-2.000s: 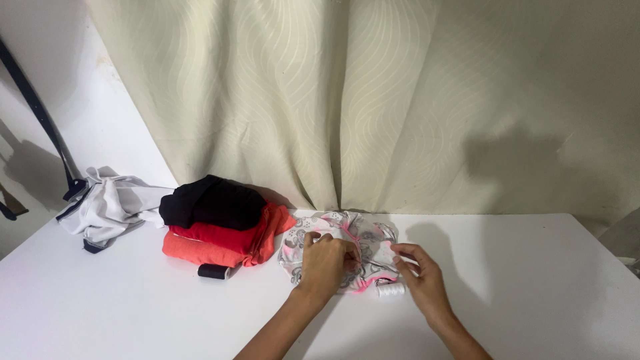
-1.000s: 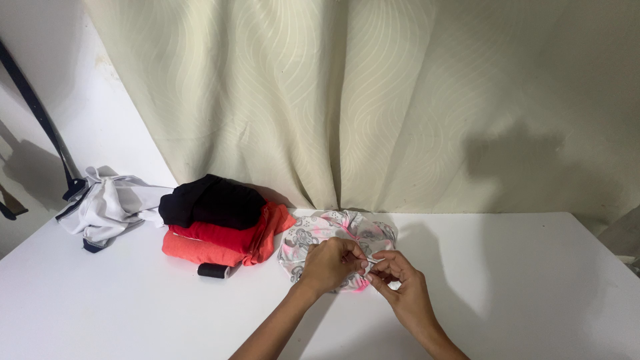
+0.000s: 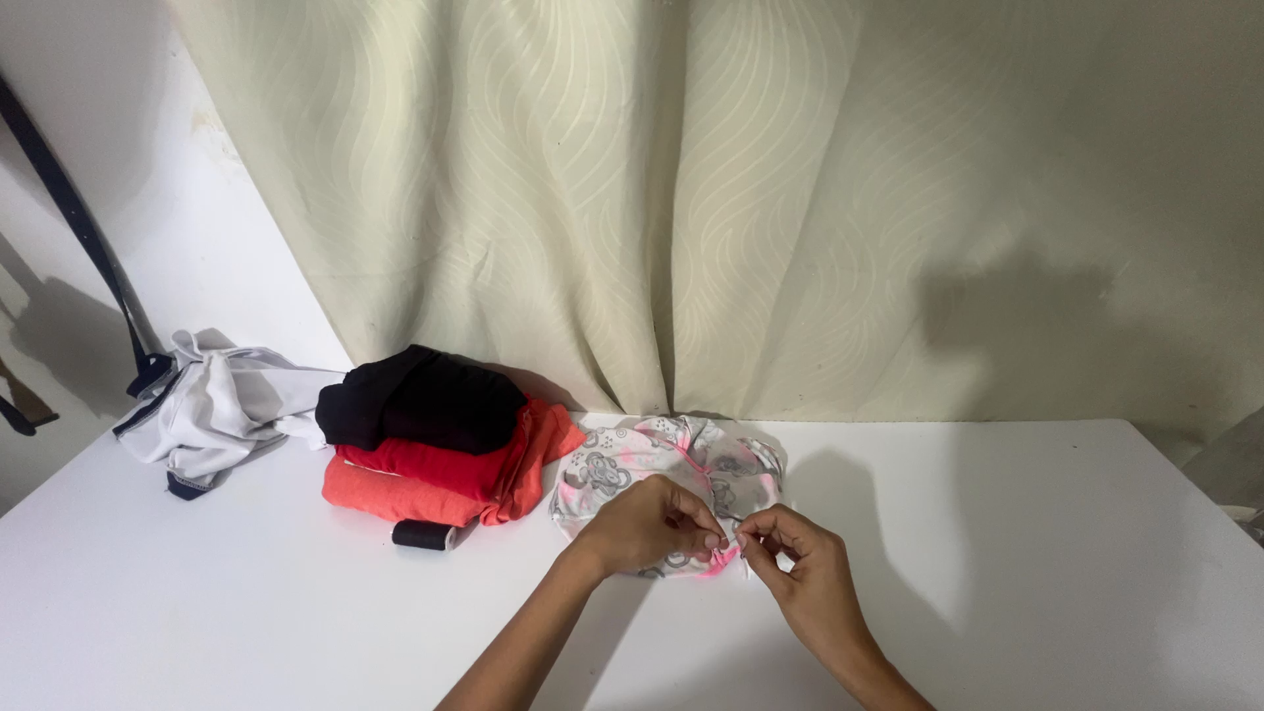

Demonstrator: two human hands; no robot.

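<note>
A white cloth printed with grey and pink figures [image 3: 607, 464] lies bunched on the white table. My left hand [image 3: 657, 528] rests over its front part, thumb and fingertips pinched on the cloth near a pink edge. Just to the right, my right hand [image 3: 795, 548] has its thumb and index finger pinched together, close to the left fingertips. Something thin and pale seems to be between the hands, too small to make out. A spool of black thread [image 3: 423, 535] lies on its side at the left, in front of folded clothes.
Folded black [image 3: 425, 400], red [image 3: 434, 467] and coral [image 3: 395, 494] fabrics are stacked on the white table [image 3: 247, 612]. A crumpled white garment with dark trim [image 3: 222, 405] lies left of them. Behind the table hangs a cream curtain [image 3: 553, 197]; a dark strap [image 3: 74, 212] is at far left.
My right hand has come left toward my left hand since the oldest frame. The white thread spool seen there beside the printed cloth no longer shows. Both hands now sit slightly lower.
</note>
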